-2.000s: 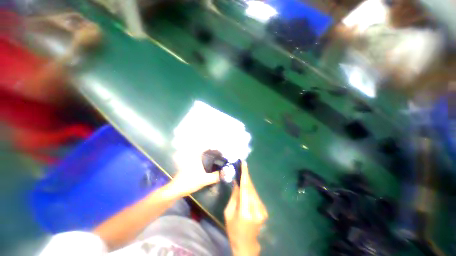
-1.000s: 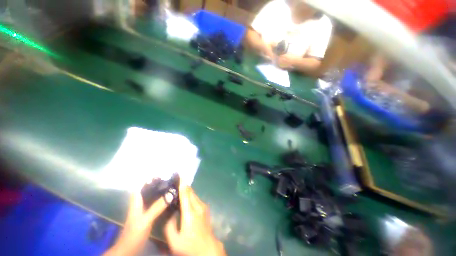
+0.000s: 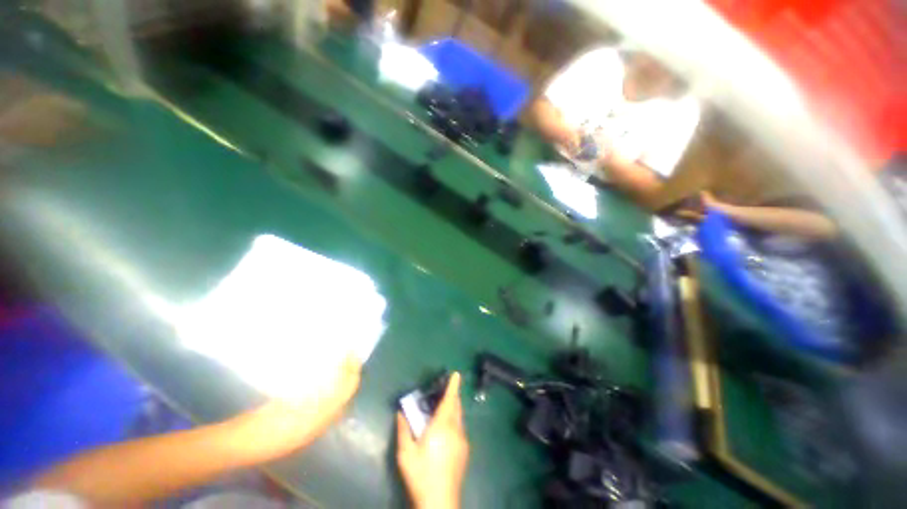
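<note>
My right hand [image 3: 436, 452] holds a black power adapter [image 3: 430, 400] with a pale face showing, above the green bench. My left hand [image 3: 313, 403] lies over the near right corner of the glaring white stack of clear plastic bags [image 3: 283, 308]; its fingertips are lost in the glare, so I cannot tell whether they grip a bag. A tangled pile of black adapters [image 3: 587, 427] lies on the bench to the right of my right hand.
A belt [image 3: 383, 169] with scattered black units runs beyond the bench [image 3: 149, 199]. A yellowish-brown divider [image 3: 701, 348] stands beyond the pile. A blue bin [image 3: 60, 398] is at lower left. Across the belt are people, a blue bin [image 3: 482, 75] and a bin of bagged units [image 3: 746, 283].
My hands were together around the black adapter and have moved apart. The adapter is now in my right hand, to the right of the stack. My left hand has moved onto the bag stack.
</note>
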